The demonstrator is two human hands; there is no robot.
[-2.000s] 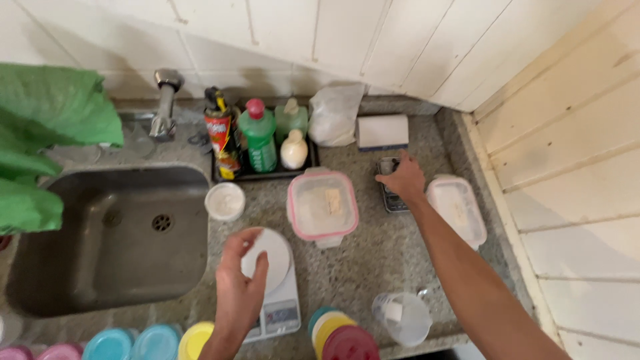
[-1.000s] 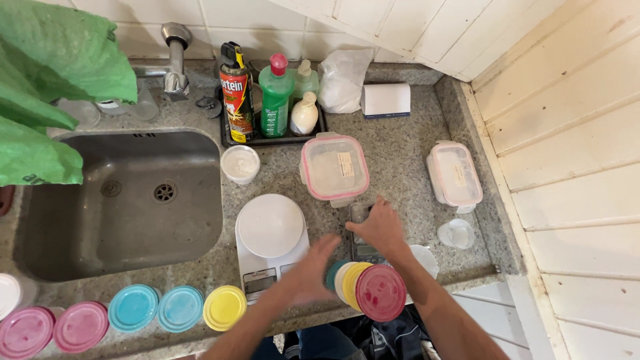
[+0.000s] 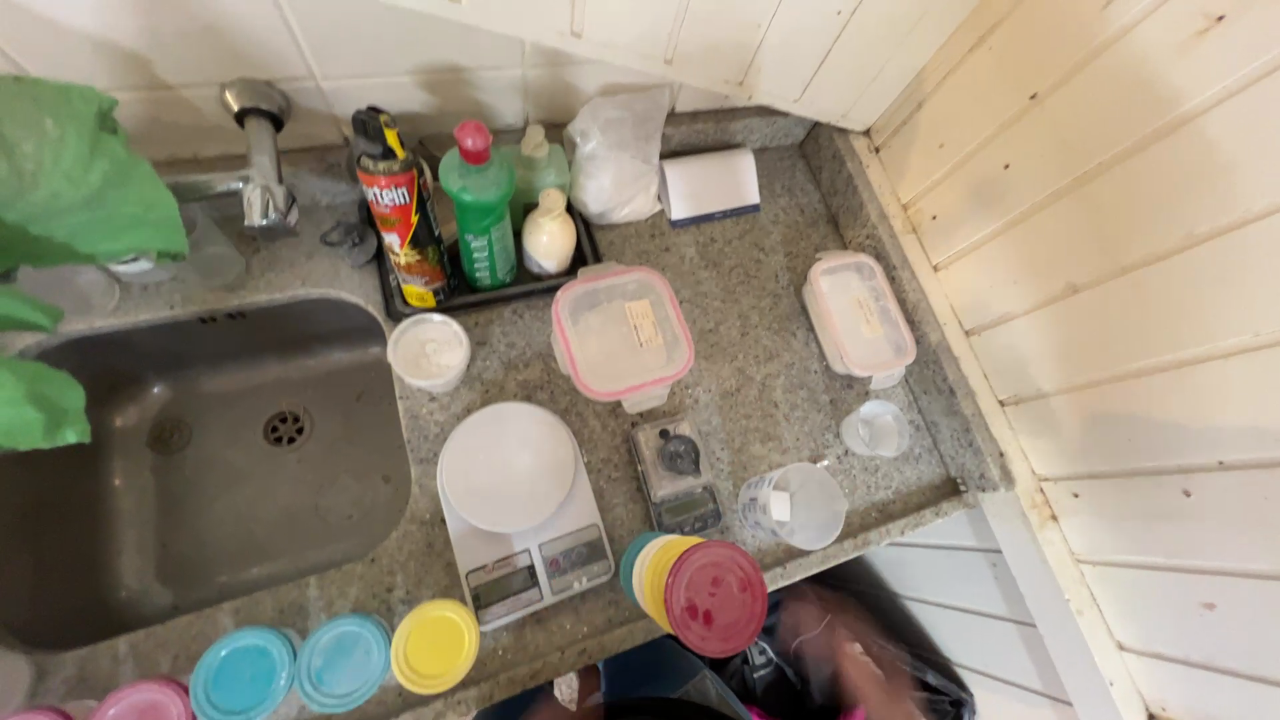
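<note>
My right hand [image 3: 862, 670] is blurred by motion low in view, below the counter edge, beside a dark plastic bag [image 3: 925, 650]; whether it holds anything is unclear. At the bottom edge, a small part of what appears to be my left hand [image 3: 562, 697] shows; its fingers are mostly hidden. A white kitchen scale [image 3: 510, 468] and a small pocket scale [image 3: 676, 475] stand on the counter, the pocket scale carrying a small dark round object [image 3: 679, 454]. A stack of containers with coloured lids, red uppermost [image 3: 716, 598], stands at the front edge. Right of the pocket scale is a clear plastic cup [image 3: 795, 506].
A steel sink [image 3: 230, 480] lies left. Along the front are blue [image 3: 243, 672] and yellow lids [image 3: 435, 646]. Pink-rimmed containers [image 3: 622, 335] [image 3: 862, 315], a small cup [image 3: 876, 429] and a white-filled tub [image 3: 429, 352] stand farther back. A black tray [image 3: 395, 300] holds several bottles and a spray can.
Both hands have moved off the counter toward the bottom of the view. The pocket scale, earlier under my right hand, is uncovered, with a dark round object on it.
</note>
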